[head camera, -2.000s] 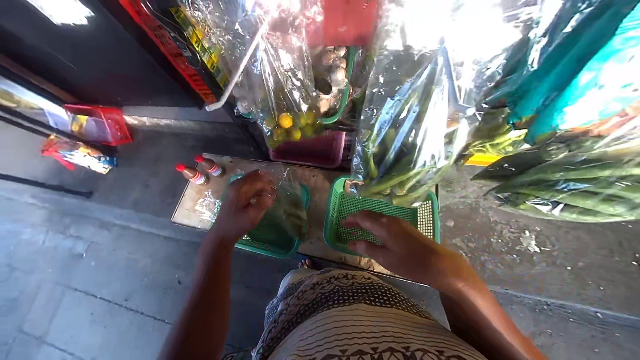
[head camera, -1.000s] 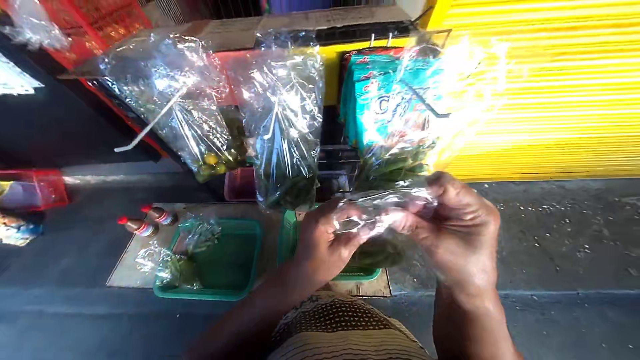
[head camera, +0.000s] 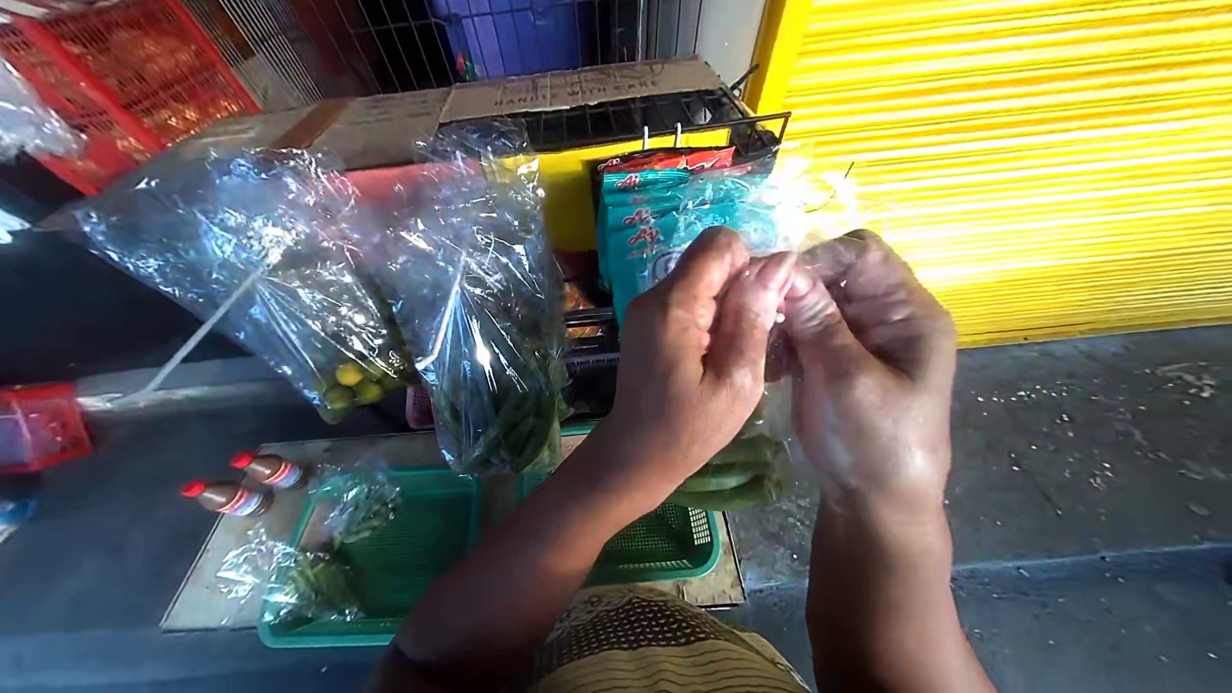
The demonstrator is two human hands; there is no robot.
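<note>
My left hand [head camera: 698,351] and my right hand [head camera: 861,356] meet at the fingertips, pinching the upper part of a clear plastic bag. Long green vegetables [head camera: 736,474] show below my hands, seemingly inside that bag. Behind my fingers hang teal seasoning packets [head camera: 640,226]. Left of my hands hang a clear bag of green vegetables [head camera: 491,327] and another clear bag [head camera: 289,279] with small yellow-green citrus fruits [head camera: 358,383]. Below my left forearm is a green plastic basket [head camera: 707,553], partly hidden.
A green tray [head camera: 414,539] with small bagged greens [head camera: 322,582] lies on a board at lower left, beside two red-capped bottles [head camera: 231,498]. A white hook [head camera: 197,337] juts out at left. A black wire rack [head camera: 616,125] stands before a yellow roll-up shutter [head camera: 1020,173].
Two seconds ago my hands were apart, low over the green tray and basket. They came together on clear plastic one second ago and are now higher, before the teal packets. The view has shifted.
</note>
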